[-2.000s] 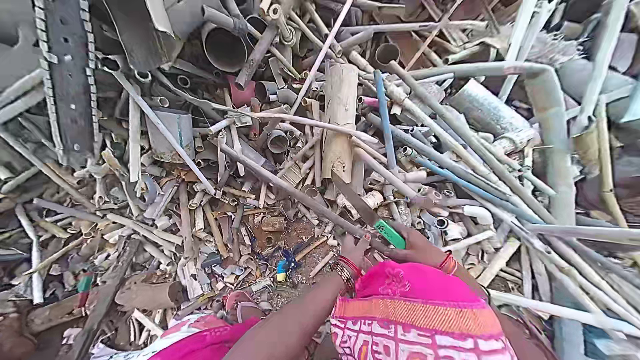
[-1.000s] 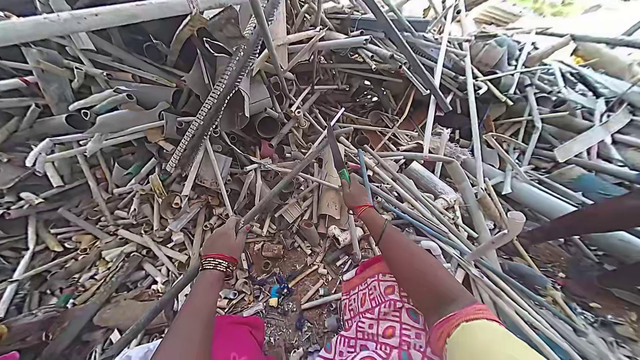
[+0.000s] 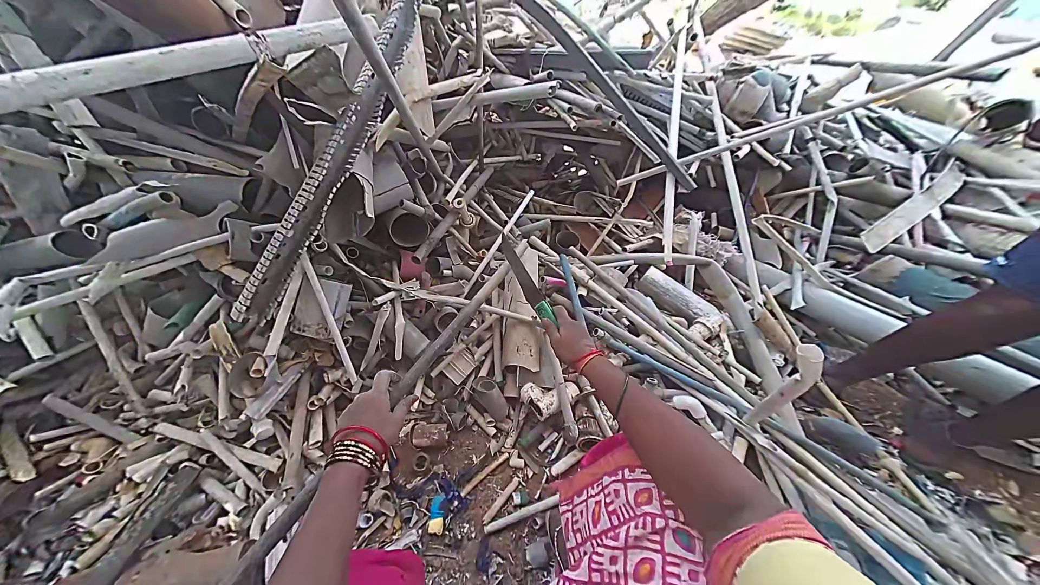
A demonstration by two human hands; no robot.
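My left hand (image 3: 375, 413), with red and gold bangles at the wrist, grips a long grey plastic pipe (image 3: 461, 321) that slants from the lower left up to the middle. My right hand (image 3: 569, 335) is closed on the green handle of a long-bladed tool, perhaps a saw or knife (image 3: 522, 275). Its dark blade points up and left, over or beside the upper stretch of the pipe; whether they touch I cannot tell. Behind the blade lies a pale split pipe piece (image 3: 521, 337). A thin blue pipe (image 3: 571, 286) lies just right of the blade.
Heaped scrap pipes surround both hands. A dark strip with a toothed edge (image 3: 325, 175) leans at upper left, and a thick white pipe (image 3: 175, 63) crosses behind it. A curved grey pipe (image 3: 735, 313) lies to the right. At the right edge another person's limbs (image 3: 934, 337) show.
Two seconds ago both hands were close together at the handle; now they are apart, the left lower on the pipe. The view has tilted up, showing more of the heap and another person.
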